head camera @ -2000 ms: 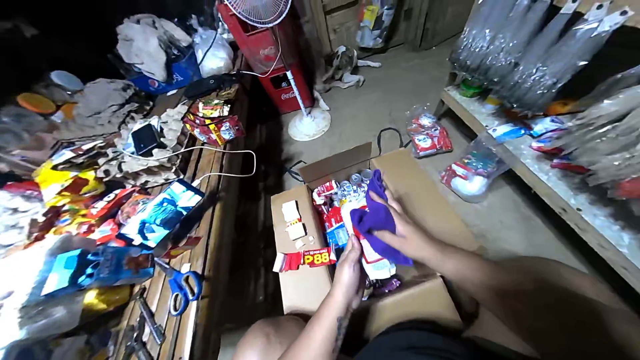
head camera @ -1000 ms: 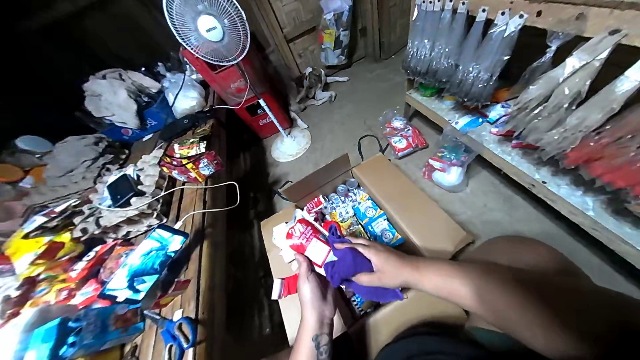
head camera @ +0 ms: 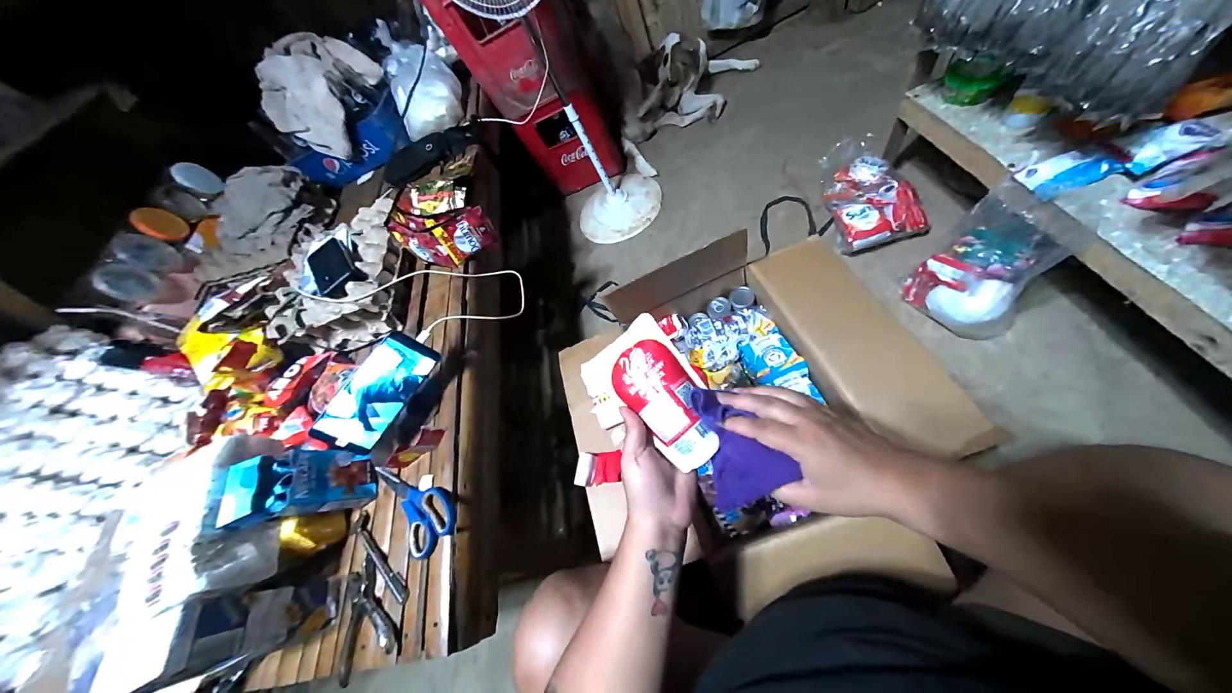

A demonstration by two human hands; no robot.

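In my left hand is a white-and-red pouch with a printed back, held tilted above an open cardboard box. A purple cloth lies under the fingers of my right hand, its edge against the pouch's right side. Inside the box, beyond the hands, are metal-topped cans, blue-and-white packs and other packets. The hands and cloth hide part of the contents.
On the slatted wooden bench at left lie blue-handled scissors, a lit tablet, a phone and snack packs. A fan base, red crates, a lying dog, bagged packs and a low shelf surround the box.
Two seconds ago the hands were together low over the box with the cloth; now the pouch is held up at the left, its red printed side showing, and the cloth is at its right edge.
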